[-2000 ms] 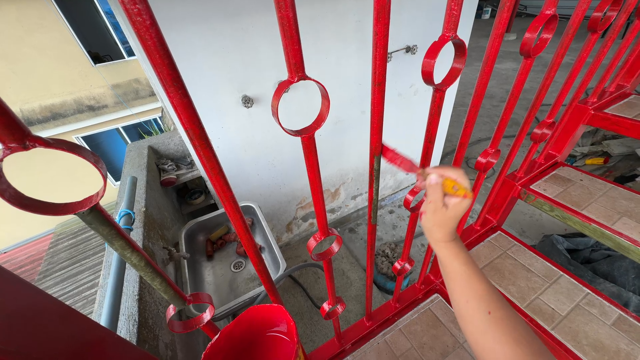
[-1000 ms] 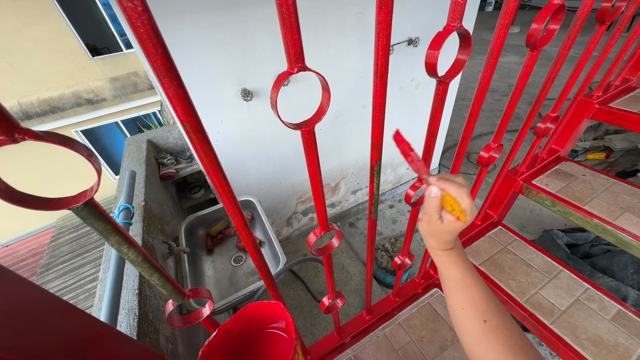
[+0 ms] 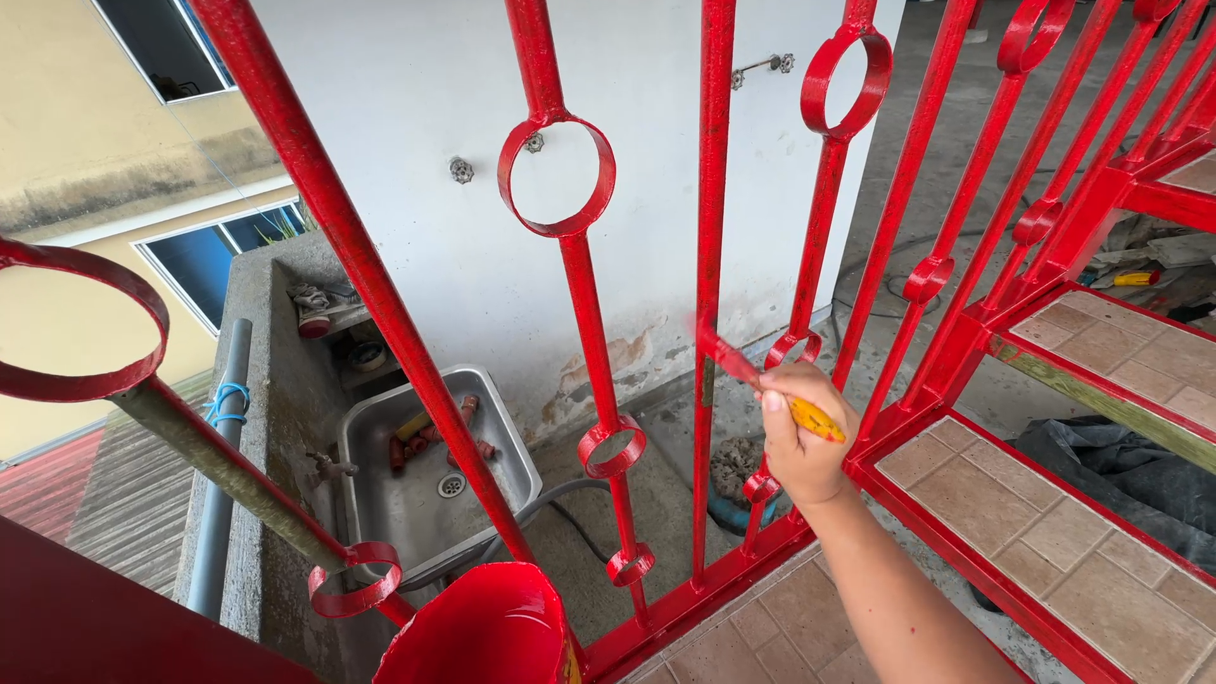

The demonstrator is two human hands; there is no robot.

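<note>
My right hand (image 3: 807,432) grips a paintbrush (image 3: 803,413) by its yellow handle. The brush's red-coated head meets a red metal baluster (image 3: 712,237) near mid-height, just above a short greenish unpainted patch. A container of red paint (image 3: 484,627) shows at the bottom of the view, left of my arm; whatever holds it is out of sight. Red balusters with welded rings (image 3: 610,180) stand to either side. One bar at the left (image 3: 223,470) has a long stretch of bare, greenish-brown metal. My left hand is outside the view.
Tiled stair treads (image 3: 1073,513) with red metal edges rise at the right. Beyond the railing lie a stainless steel sink (image 3: 408,513) holding brown pipe fittings, a concrete wall with a grey pipe (image 3: 223,465), and a white wall (image 3: 399,85). Dark fabric (image 3: 1121,465) lies beneath the treads.
The brush was on the same baluster, then came away to the right with its head tilted up. Now it touches that bar again, lower than one second ago.
</note>
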